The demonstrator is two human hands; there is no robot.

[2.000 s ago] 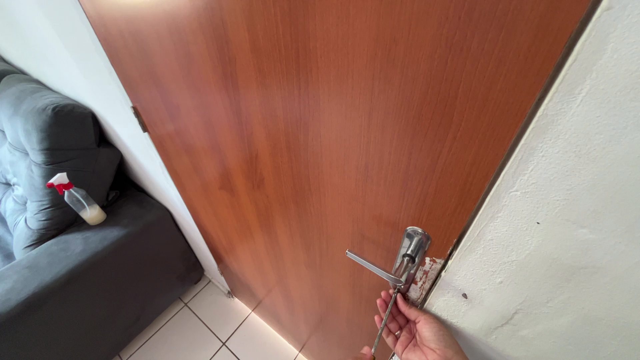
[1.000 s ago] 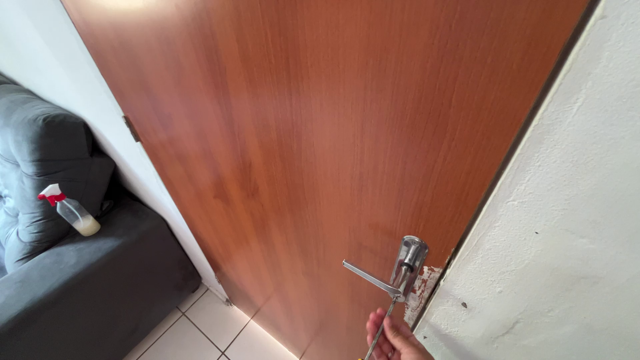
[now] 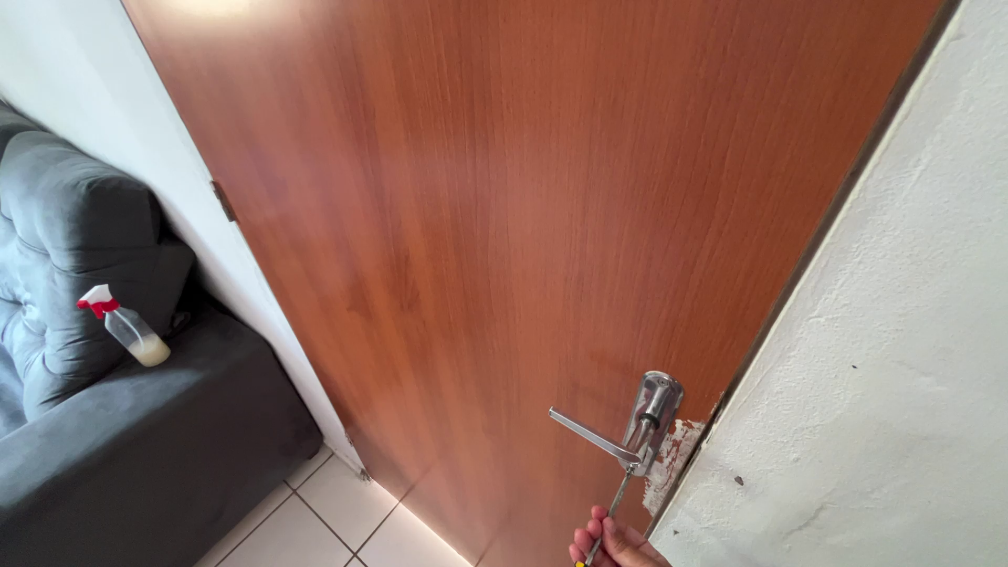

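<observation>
A screwdriver [image 3: 618, 498] with a thin metal shaft is pinched between the thumb and fingers of my right hand [image 3: 610, 539], at the bottom of the view. Its tip meets the lower end of the chrome handle plate [image 3: 665, 394], just beneath the lever handle [image 3: 594, 435]. Only a bit of yellow shows at the tool's lower end; the rest of its handle is out of frame. The plate is fixed on a brown wood-grain door [image 3: 504, 236]. My left hand is not in view.
White patchy residue [image 3: 679, 457] marks the door beside the plate. A rough white wall [image 3: 890, 354] runs along the right. At left, a spray bottle [image 3: 135, 335] with pale liquid lies on a dark grey sofa [image 3: 157, 425]. A door hinge [image 3: 224, 201] and white floor tiles [image 3: 307, 528] show too.
My right hand has moved down the shaft, away from the handle plate. Fingertips at the bottom edge two seconds ago are out of sight now.
</observation>
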